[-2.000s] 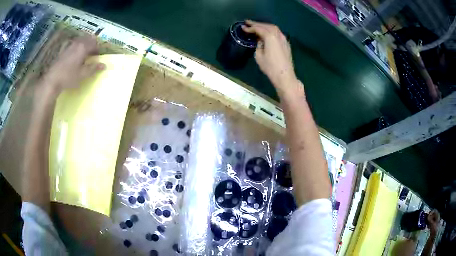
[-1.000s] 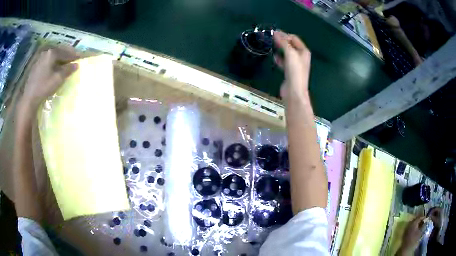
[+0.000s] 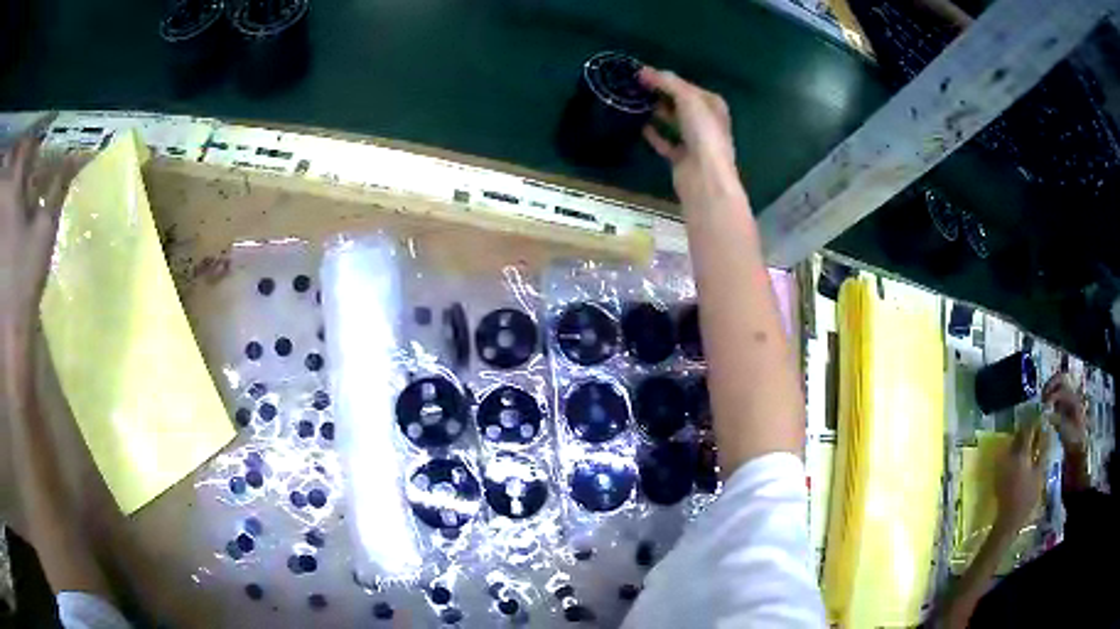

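Note:
My right hand is over the green belt, its fingertips on the top rim of a black cylindrical housing that stands upright. Whether the fingers hold anything else cannot be told. My left hand is at the far left edge, blurred and partly cut off, beside a yellow backing paper; its grip is unclear. Black round adhesive pads lie in rows on clear film in front of me. A long whitish film roll lies left of them.
Small black dots lie scattered on clear film. Two more housings stand on the belt at upper left. A pale metal post slants at upper right. At right are a yellow sheet stack and another person's hands near a housing.
My left hand and the yellow paper have moved to the left edge. My right hand has gone from beside the housing to its rim. Two housings now show more fully at upper left.

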